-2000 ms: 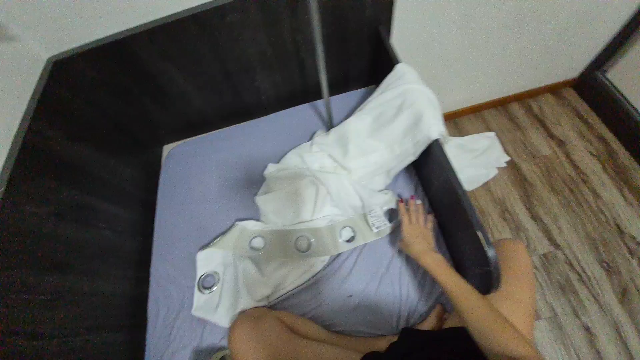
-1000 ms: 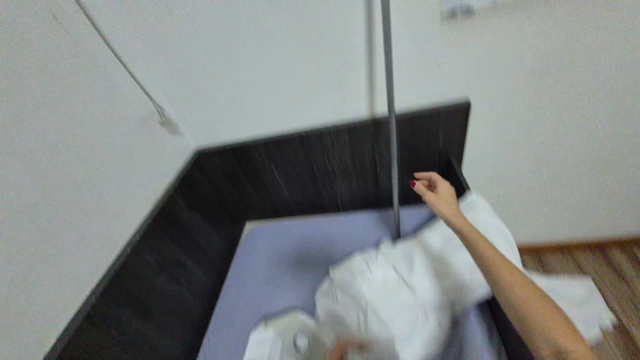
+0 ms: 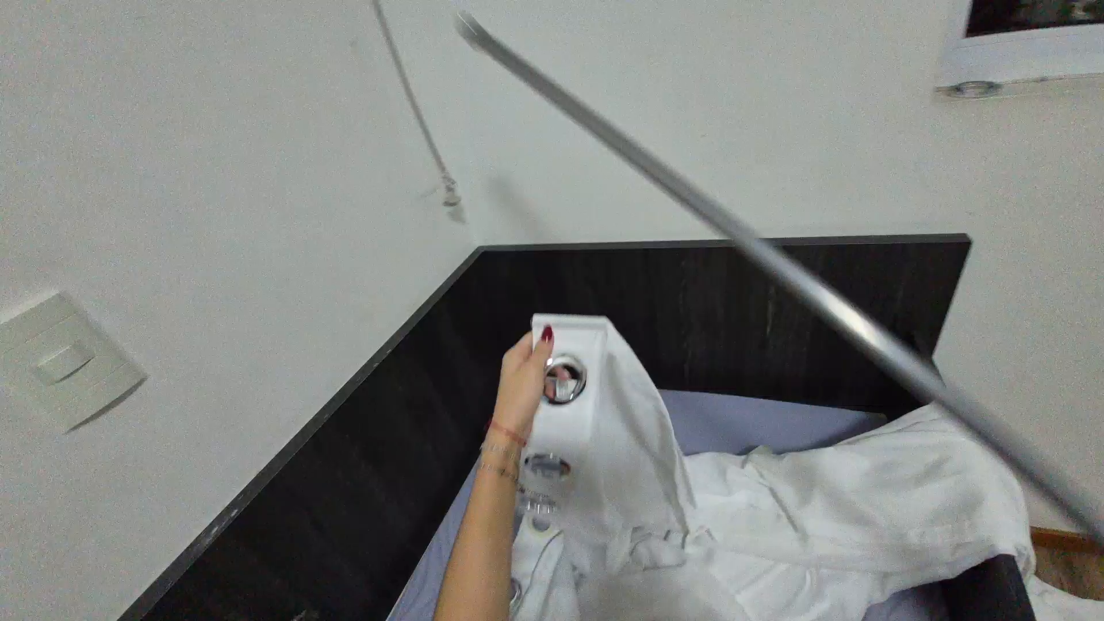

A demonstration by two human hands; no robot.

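Observation:
My left hand (image 3: pixel 523 379) grips the top corner of a white grommet curtain (image 3: pixel 638 448), holding it up beside a shiny metal ring (image 3: pixel 565 379). More rings hang below along the same band. The rest of the curtain lies bunched on the bed and over its dark side board. A long metal rod (image 3: pixel 742 233) slants across the view, from upper middle to lower right, in front of the headboard. My right hand is out of view.
A dark wooden bed panel (image 3: pixel 707 319) runs along both walls around the mattress with a lilac sheet (image 3: pixel 759 420). A light switch (image 3: pixel 69 362) is on the left wall, and a cord (image 3: pixel 414 103) hangs near the corner. A framed item (image 3: pixel 1026 56) is at upper right.
The curtain's ringed end, lying on the bed earlier, is now lifted in my left hand. The rod has gone from nearly upright to slanted. My right hand has left the view, which has tilted up.

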